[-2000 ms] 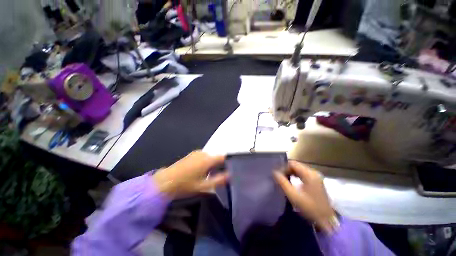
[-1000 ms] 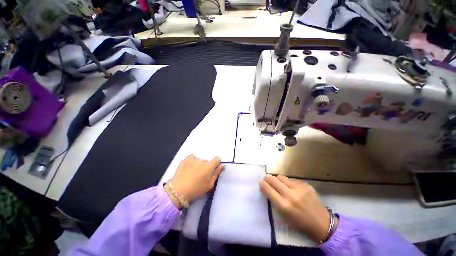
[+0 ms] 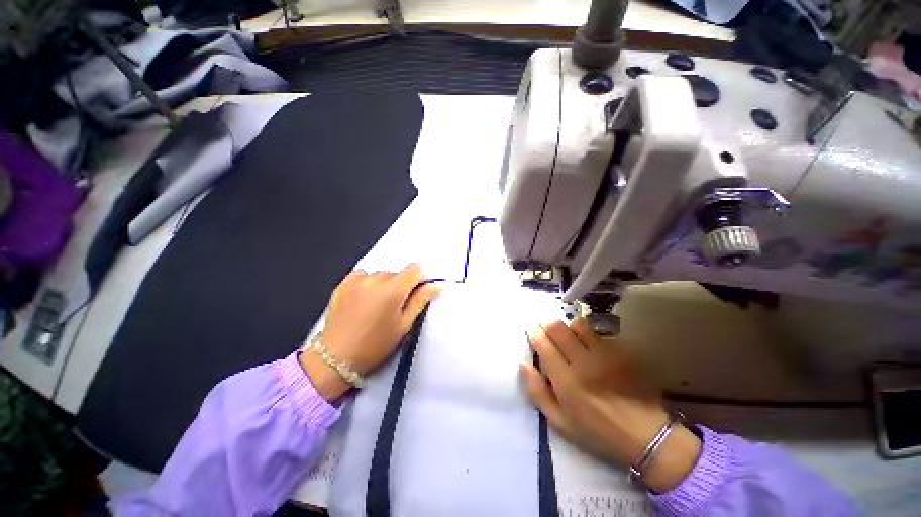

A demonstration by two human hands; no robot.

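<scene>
The piece being sewn (image 3: 470, 404) lies pale side up, with narrow black edges along both sides. Its far end is by the needle area of the white sewing machine (image 3: 646, 172), and its near end runs out of the bottom of the frame. My left hand (image 3: 374, 318) holds its left far corner, thumb and fingers together. My right hand (image 3: 586, 389) lies on its right edge, fingertips near the presser foot area. The needle itself is hard to make out. A large black cut panel (image 3: 263, 242) lies flat to the left of my left hand.
A curled grey-black piece (image 3: 182, 172) lies beyond the panel at left. A purple machine end (image 3: 35, 207) is at the far left edge. A dark flat rectangle, perhaps a phone (image 3: 899, 409), lies at right. Crumpled grey fabric (image 3: 162, 81) is at upper left.
Both hands and the pale piece have moved forward to the needle area, and the piece now lies longer and flatter. The view is closer to the machine. A white lever on the machine head now stands out.
</scene>
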